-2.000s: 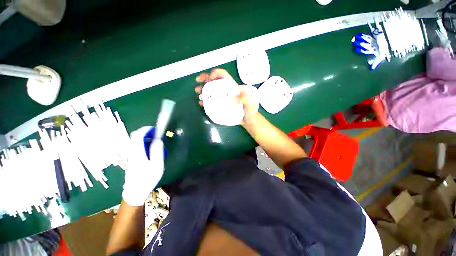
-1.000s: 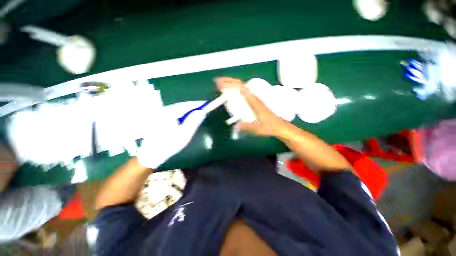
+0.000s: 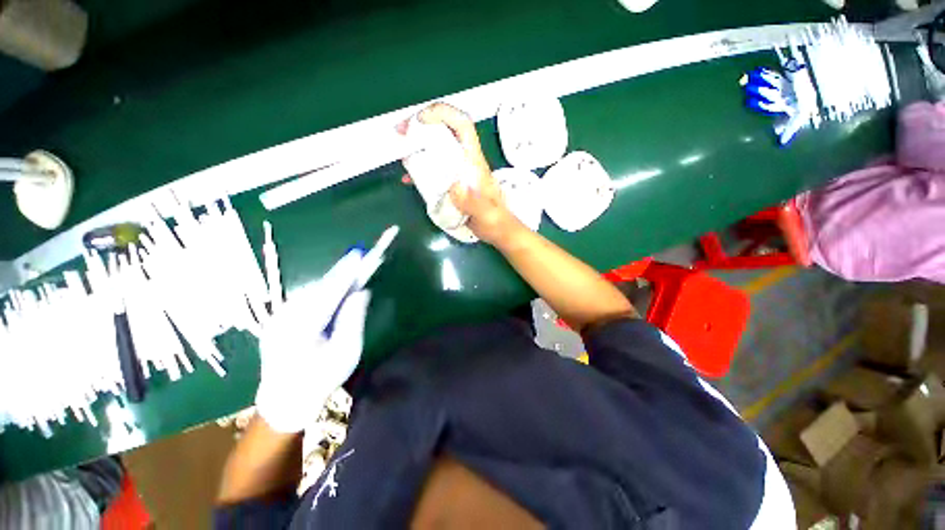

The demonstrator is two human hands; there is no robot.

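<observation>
My right hand point(image 3: 471, 192), bare, grips a white rounded lid point(image 3: 437, 171), tilted on edge above the green bench. A long flat white strip point(image 3: 332, 180) sticks out from it to the left; the join is not clear. My left hand point(image 3: 316, 347), in a white glove with blue palm, holds a narrow white strip point(image 3: 377, 256) between the fingers, apart from the lid. Several more lids lie beside my right hand, one against the pale rail point(image 3: 532, 129) and one to its lower right point(image 3: 577, 192); another is partly hidden by my wrist.
Loose white strips point(image 3: 187, 290) cover the bench at left, with a dark handle point(image 3: 129, 357) across them. A blue-white glove point(image 3: 772, 93) lies by the far strip pile point(image 3: 848, 70). A lid with a strip point(image 3: 44, 189) lies beyond the rail. A person in pink sits at right; a red stool point(image 3: 699, 316) stands below.
My left hand has drawn back from the lid, down and left. The lid in my right hand is turned on edge, and a long strip now extends from it. The view has shifted.
</observation>
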